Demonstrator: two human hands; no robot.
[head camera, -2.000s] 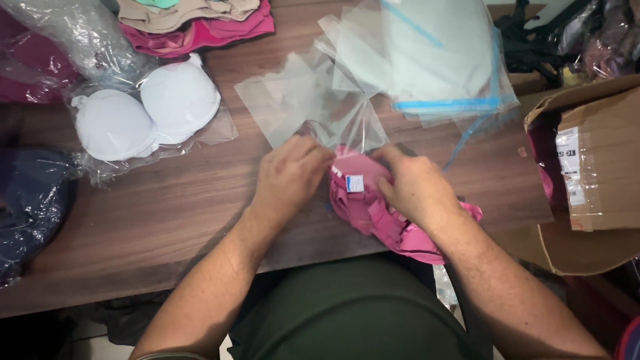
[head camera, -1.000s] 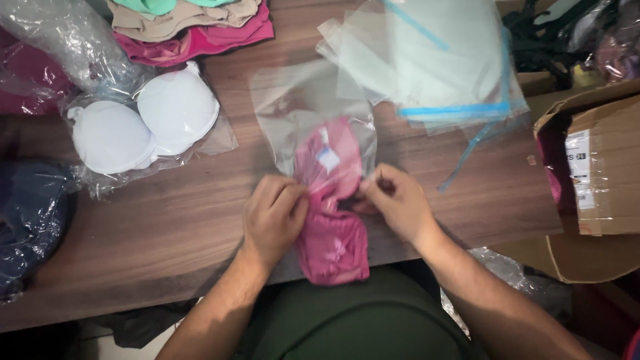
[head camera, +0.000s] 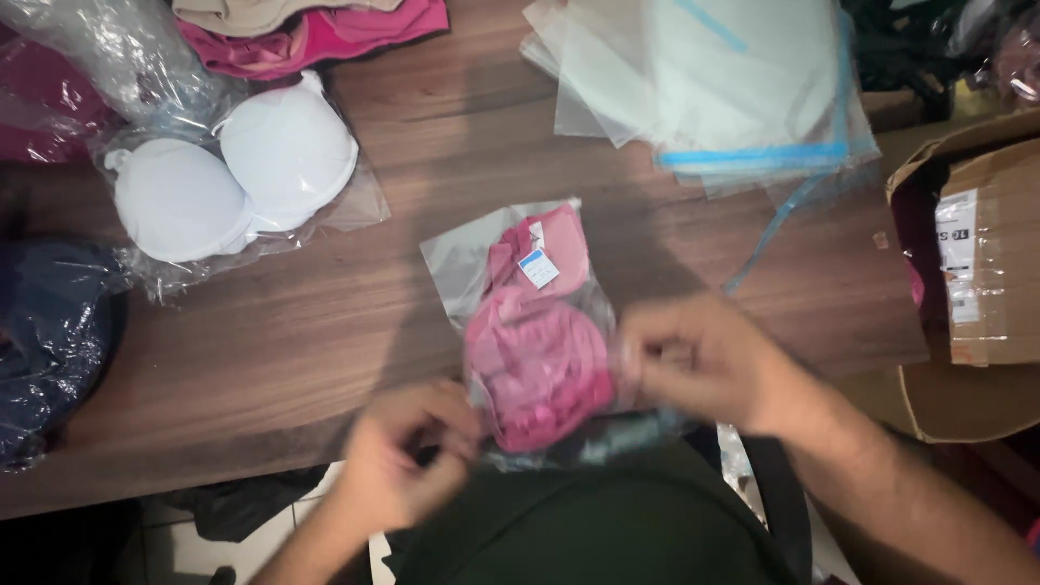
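Observation:
A pink bra (head camera: 540, 349) lies inside a clear plastic bag (head camera: 452, 260) at the table's near edge, with a small white and blue tag (head camera: 539, 268) on its upper cup. My left hand (head camera: 414, 455) pinches the bag's lower left edge. At the bag's right side, my right hand (head camera: 699, 357) grips the plastic between thumb and fingers; both hands are blurred by motion. The open end of the bag seems to hang over the table edge, close to my dark green shirt.
White bra in clear plastic (head camera: 284, 154) at upper left, below pink and beige garments (head camera: 325, 36). Dark blue bagged garment (head camera: 49, 341) at far left. Stack of clear bags with blue strips (head camera: 739, 89) at upper right. Open cardboard box (head camera: 1003, 252) at right, bearing a label.
The pink bra, bunched in my hands two seconds ago and partly in the bag one second ago, is now wholly inside it. Both hands have moved down along the bag's sides.

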